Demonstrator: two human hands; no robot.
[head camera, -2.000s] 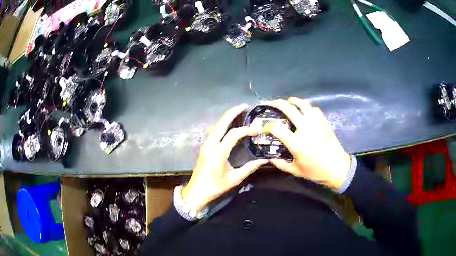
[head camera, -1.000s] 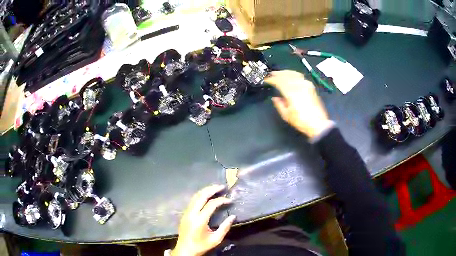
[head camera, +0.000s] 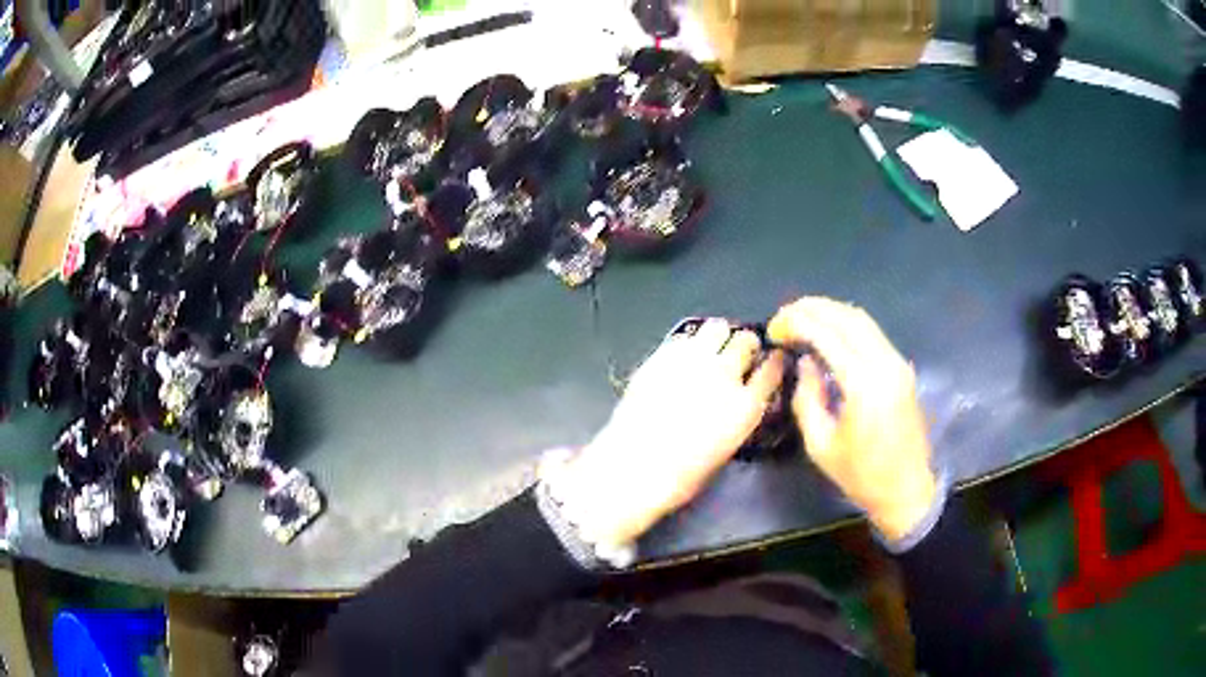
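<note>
A dark round housing is held between my two hands near the bench's front edge. Fingers cover most of it, so its inside and any module are hidden. My left hand is closed on its left side, with the fingers bunched at the top. My right hand grips its right side, thumb and fingertips against it. A thin dark lead lies on the mat just left of my left hand.
Many housings with modules and wires crowd the bench's left and back. Black-and-silver units stand in a row at right. Green-handled cutters lie beside white paper. A cardboard box stands behind. Red stool and blue stool are below.
My right hand has come back from the rear cluster to the front. A unit at that cluster's right end is gone. Both hands are now together on a dark housing.
</note>
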